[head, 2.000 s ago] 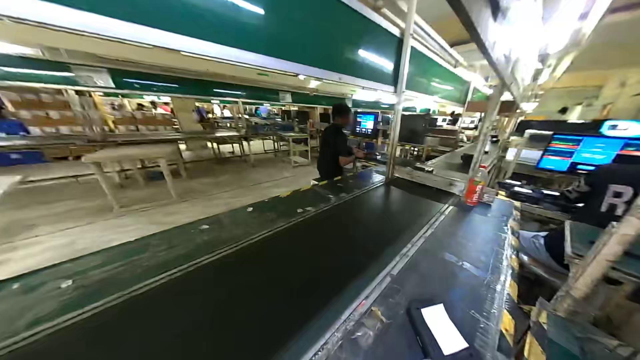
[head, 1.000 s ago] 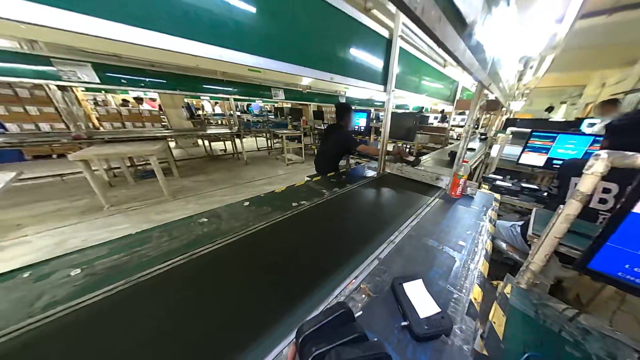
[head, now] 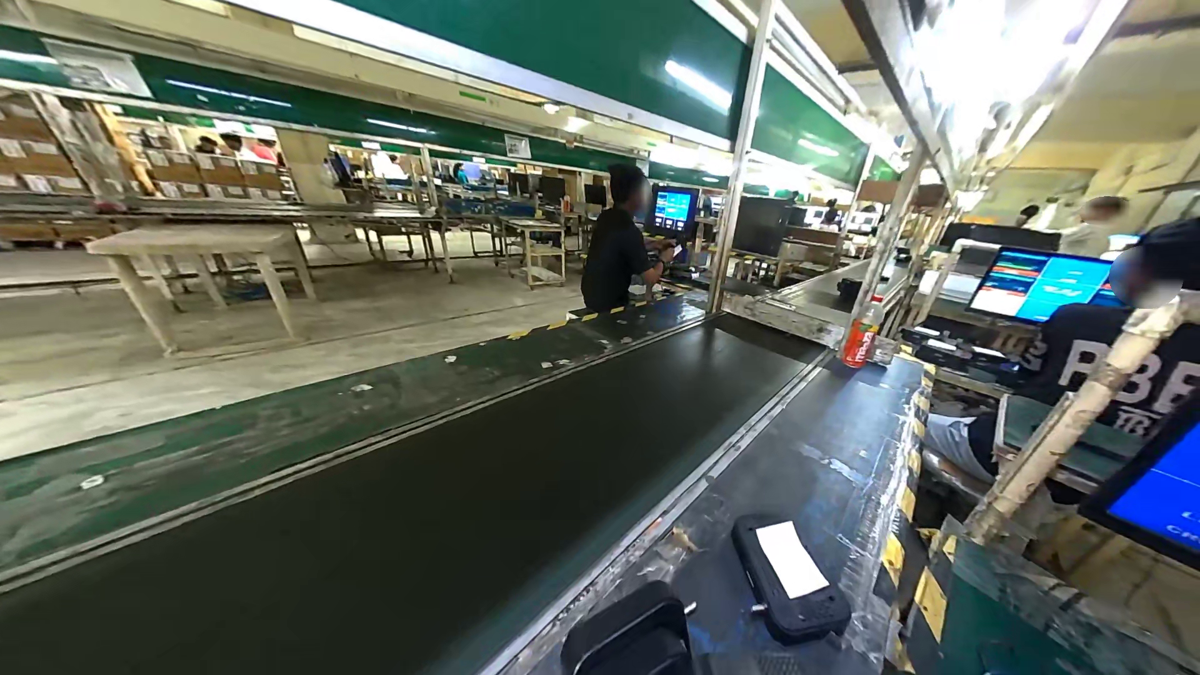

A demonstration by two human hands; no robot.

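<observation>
Neither my left hand nor my right hand shows in the head view. A black handheld device (head: 771, 600) with a blank white label (head: 792, 560) lies on the dark side ledge of the conveyor. Just left of it, cut off by the bottom edge, is a black plastic object (head: 630, 630) with a raised rim; whether a hand touches it is hidden. A small metal pin sticks out near each of them. The black conveyor belt (head: 450, 478) runs alongside, away from me.
A red-labelled drink bottle (head: 860, 336) stands farther up the ledge. One person in black (head: 614, 253) is beyond the belt; another (head: 1125, 347) sits at the right near monitors (head: 1041, 286). A metal post (head: 741, 159) rises at the belt's far end.
The black plastic object, not in view two seconds ago, came in at the bottom edge. A bit of a finger beside it one second ago is now out of view. The person beyond the belt has drawn an arm in.
</observation>
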